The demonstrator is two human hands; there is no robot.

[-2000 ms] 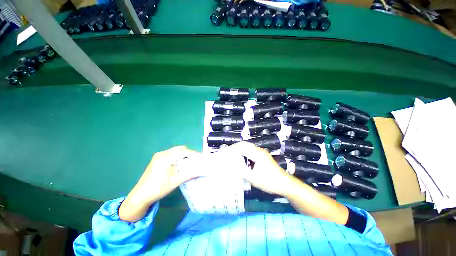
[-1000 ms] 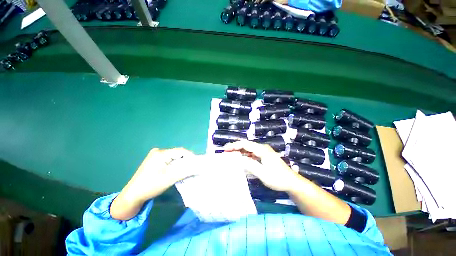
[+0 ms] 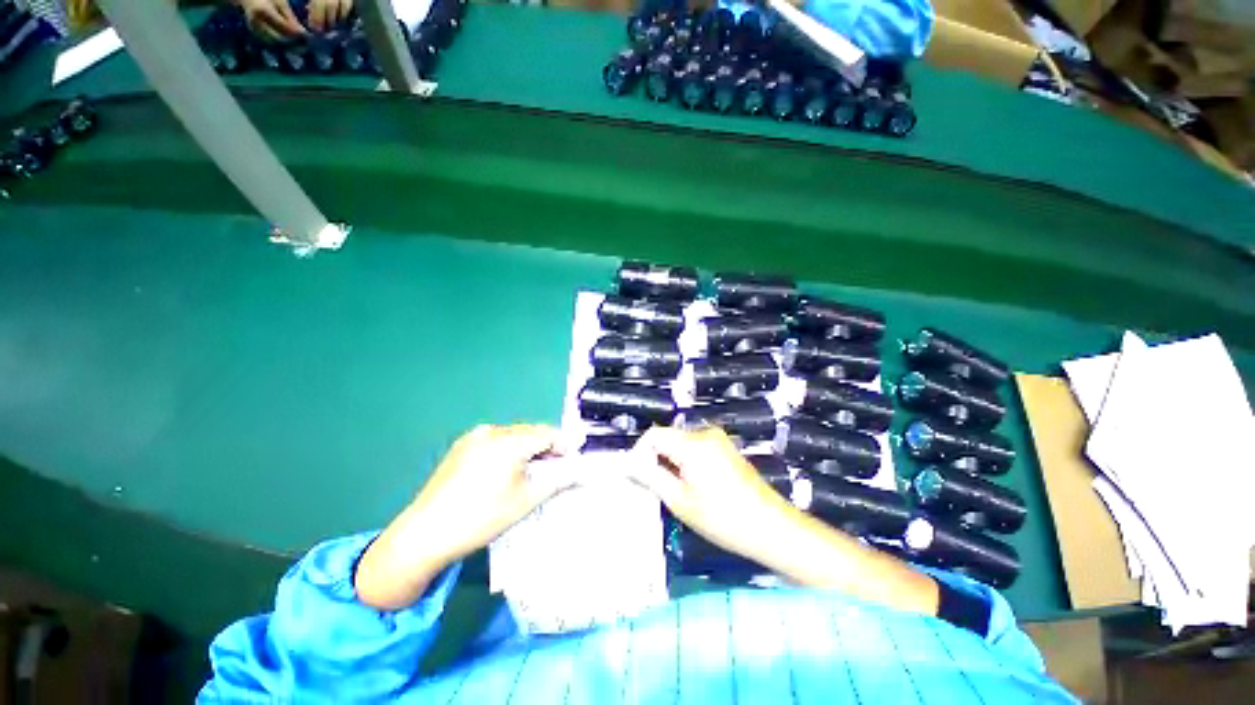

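Note:
Black cylindrical units [image 3: 731, 375] lie in close rows on a white backing sheet [image 3: 584, 361] in front of me. My left hand [image 3: 482, 499] holds a white label sheet [image 3: 585, 551] by its upper edge, in front of my body. My right hand [image 3: 709, 482] is at the sheet's upper right, over the nearest unit of the left row, its fingertips close to my left fingertips. Whether my right fingertips pinch a label or the sheet's edge cannot be told. My hands and forearm hide some near units.
A tan cardboard sheet [image 3: 1080, 482] and untidy white papers [image 3: 1184, 455] lie at the right. A metal upright [image 3: 220, 131] stands at the left. Across the green strip [image 3: 551, 193] are more black units [image 3: 771, 90], another person's hands [image 3: 296, 17] and a blue sleeve [image 3: 881, 25].
My hands have come closer together at the sheet's top edge, and the sheet hangs straighter. The view has shifted slightly. Another person's hands now show at the top left.

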